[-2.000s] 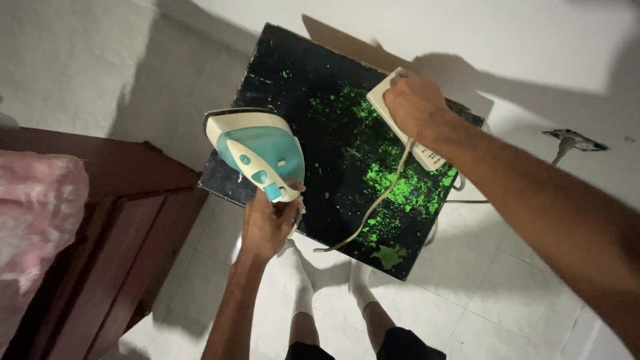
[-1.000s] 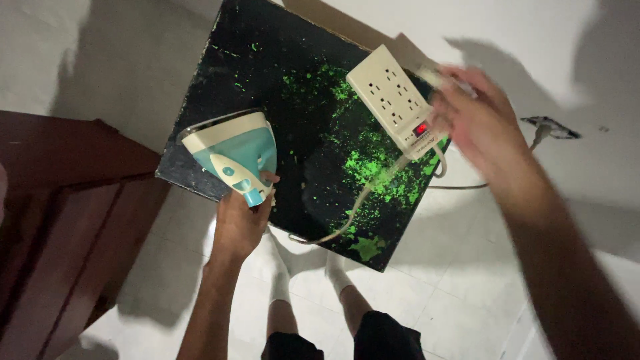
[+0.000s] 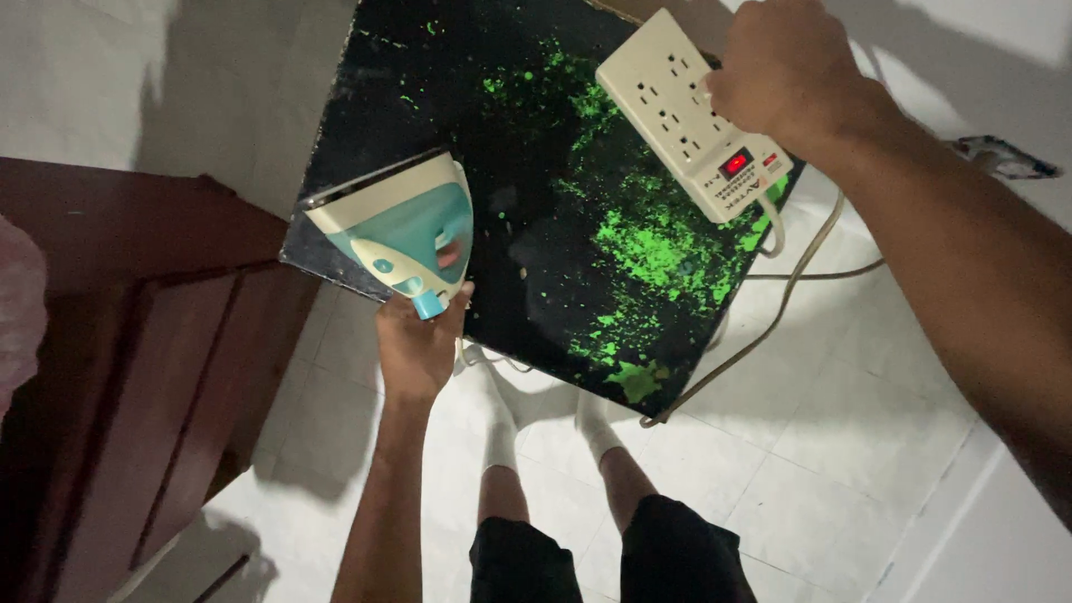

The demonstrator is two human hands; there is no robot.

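My left hand (image 3: 419, 343) grips the rear of a teal and white clothes iron (image 3: 402, 218), whose dark soleplate edge faces the upper left. The iron is over the left part of a black board-like surface (image 3: 536, 276) with green speckles. My right hand (image 3: 787, 75), fingers curled, is at the right edge of a white power strip (image 3: 670, 109); what it holds is hidden. The strip lies at the board's upper right, its red switch (image 3: 737, 162) lit. A pale cord (image 3: 787, 310) hangs from behind my right forearm past the board's lower right corner.
A dark red wooden cabinet (image 3: 167, 335) stands at the left, with pink cloth (image 3: 18, 310) at the frame edge. A plug in a wall outlet (image 3: 997, 155) is at the right. My socked feet (image 3: 494, 419) are on the tiled floor below the board.
My right hand lifted off the power strip, uncovering its sockets and switch, and is now at its right edge. The pale cord has moved from across the board to beyond its right edge.
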